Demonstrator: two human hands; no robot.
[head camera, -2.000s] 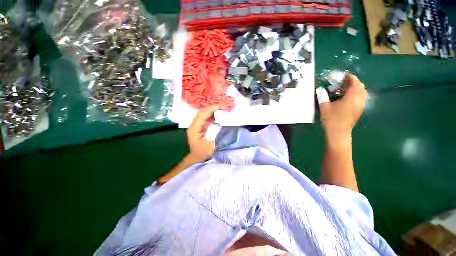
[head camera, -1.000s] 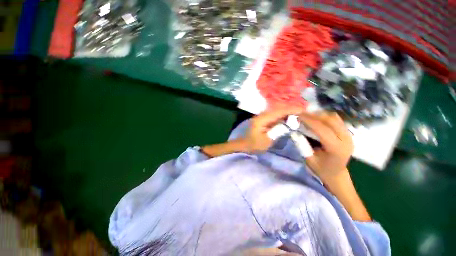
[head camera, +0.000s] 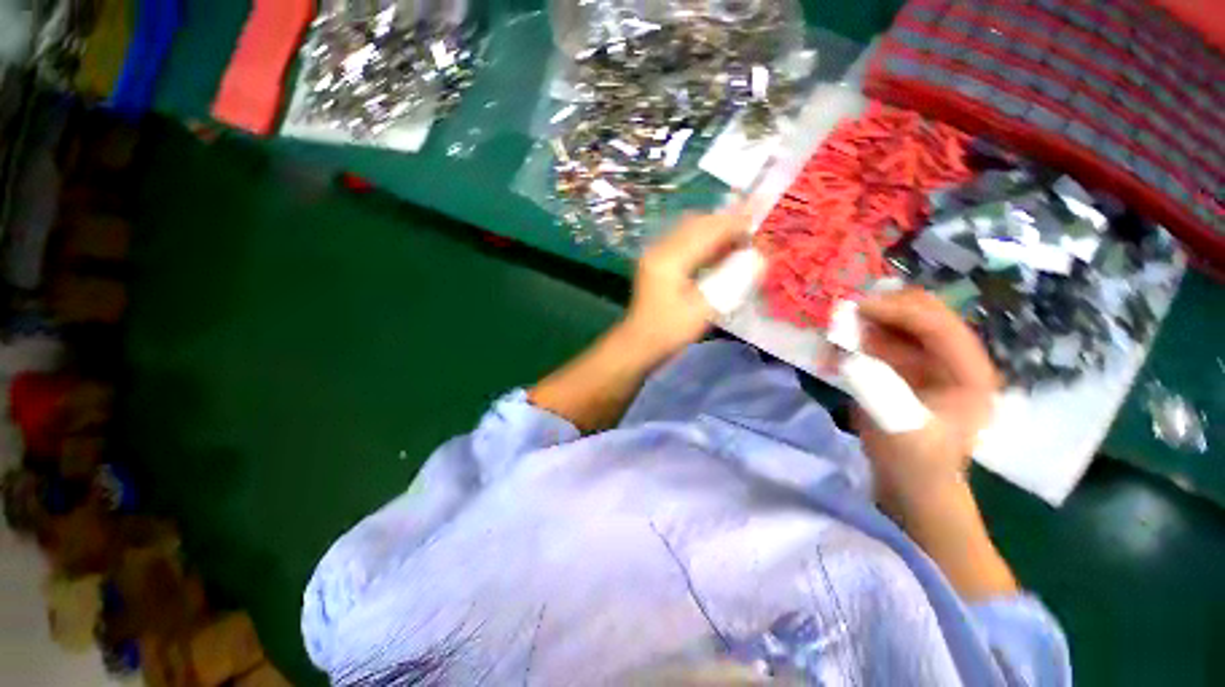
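My left hand (head camera: 678, 279), with a white finger sleeve, is at the left edge of the white sheet (head camera: 1041, 456). Its fingertips are close together beside the metal fittings; whether they hold one is too blurred to tell. My right hand (head camera: 934, 383) is over the sheet's front part, thumb and finger in white sleeves drawn together; any part between them cannot be made out. Red plastic strips (head camera: 860, 201) are heaped on the sheet between and beyond the hands. Square plates (head camera: 1034, 269), dark and white, lie loose to their right.
Shiny metal fittings (head camera: 618, 134) lie on a clear plastic bag left of the sheet. A second metal heap (head camera: 383, 67), a red bar (head camera: 265, 61) and a blue strip (head camera: 145, 54) are farther left. A red tray (head camera: 1061, 94) with grey rectangles stands beyond the plates. Cardboard boxes (head camera: 101, 302) are at far left.
The view has swung left. My hands came together in front of the red strips, then parted: the left hand moved towards the metal fittings, while the right stays near the sheet's front edge.
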